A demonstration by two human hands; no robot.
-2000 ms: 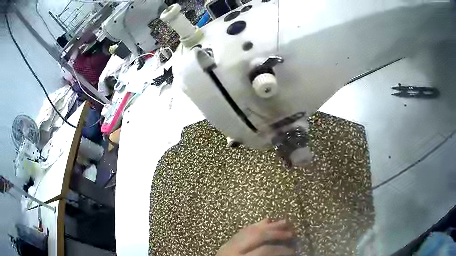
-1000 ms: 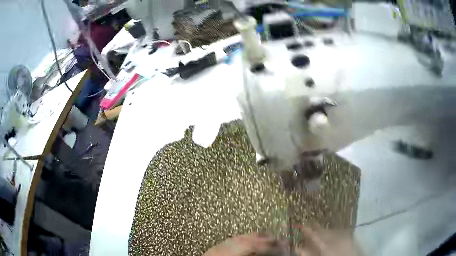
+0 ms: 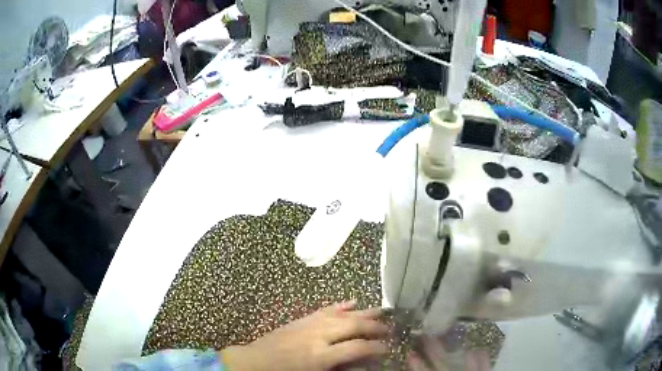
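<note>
A dark garment panel with small tan-gold print (image 3: 239,268) lies on the white sewing-machine table, its right part under the cream machine head (image 3: 464,239). My left hand (image 3: 312,342) lies flat on the panel, palm down, fingers pointing right towards the needle area. My right hand (image 3: 450,355) is blurred and cut off by the bottom edge, low under the machine head; its grip cannot be told. The needle and presser foot are hidden or blurred. A white rounded lamp paddle (image 3: 327,235) with a small logo shows over the panel's far edge.
Dark thread snips (image 3: 577,324) lie right of the head. A blue flexible neck (image 3: 406,132) stands behind it. Bundled dark and white strips (image 3: 316,111), folded printed pieces (image 3: 348,54) and a pink-red power strip (image 3: 190,112) lie further back. Another table (image 3: 80,109) is at left.
The view has tilted up and swung, so the machine head sits lower and further right. The left hand and sleeve show more, with the hand flat on the panel. The lamp paddle shows more fully.
</note>
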